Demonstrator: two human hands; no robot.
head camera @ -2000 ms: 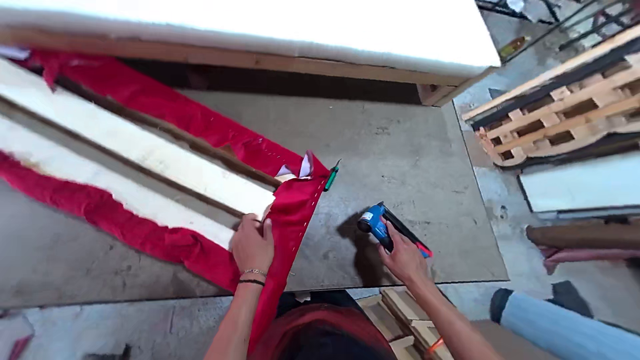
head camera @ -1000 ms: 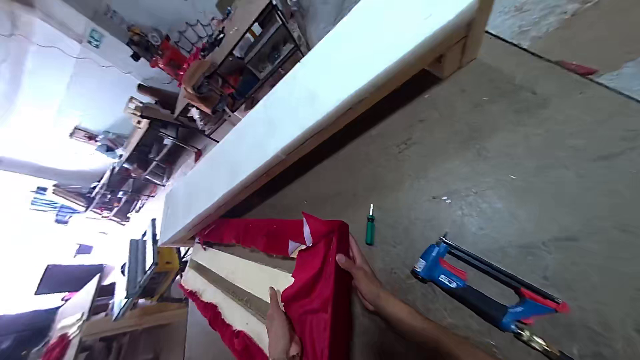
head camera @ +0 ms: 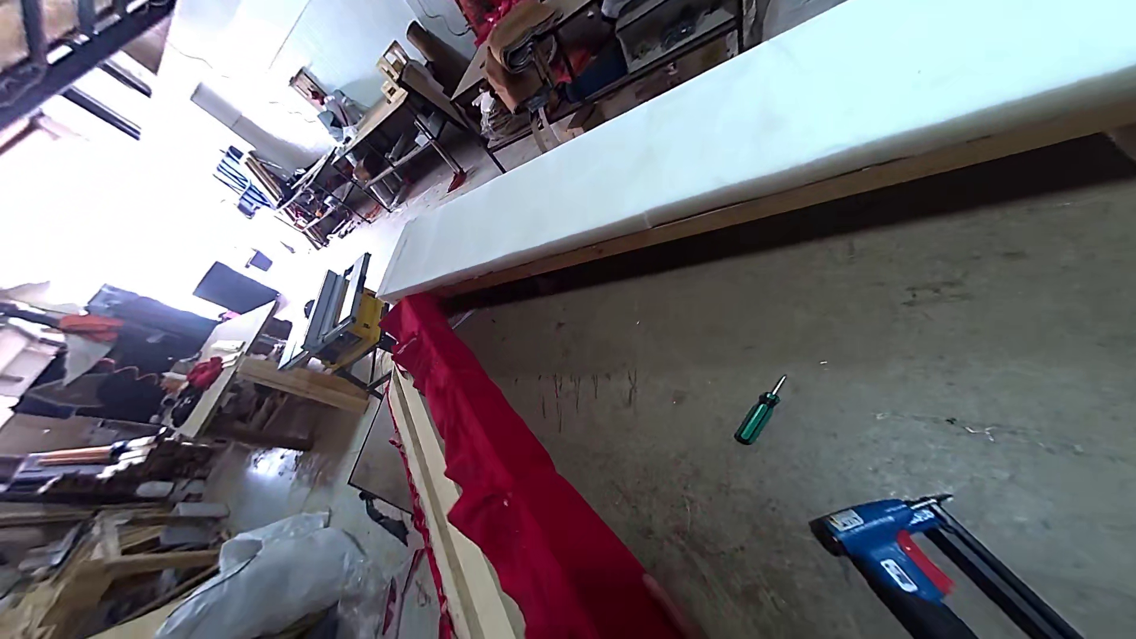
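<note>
Red fabric (head camera: 524,479) wraps a long wooden frame (head camera: 444,506) that runs from the bottom centre up to the long padded piece. Only a blurred bit of a hand (head camera: 661,599) shows at the bottom edge, against the fabric's right side; it looks like my right hand, and its grip is hidden. My left hand is out of the picture. On the grey tabletop (head camera: 843,337) lie a green-handled screwdriver (head camera: 757,419) and, at the lower right, a blue pneumatic staple gun (head camera: 896,559), neither touched by a hand.
A long piece with white padding (head camera: 674,160) on a wooden base crosses the far side. Beyond the frame's left stand a yellow table saw (head camera: 359,328), timber offcuts (head camera: 133,568) and a plastic-wrapped bundle (head camera: 275,568). Workbenches (head camera: 382,115) line the back.
My view has swung strongly. The staple gun left my right hand between the first and second frames and lies on the tabletop. My left hand has gone out of view; the red-covered frame has turned.
</note>
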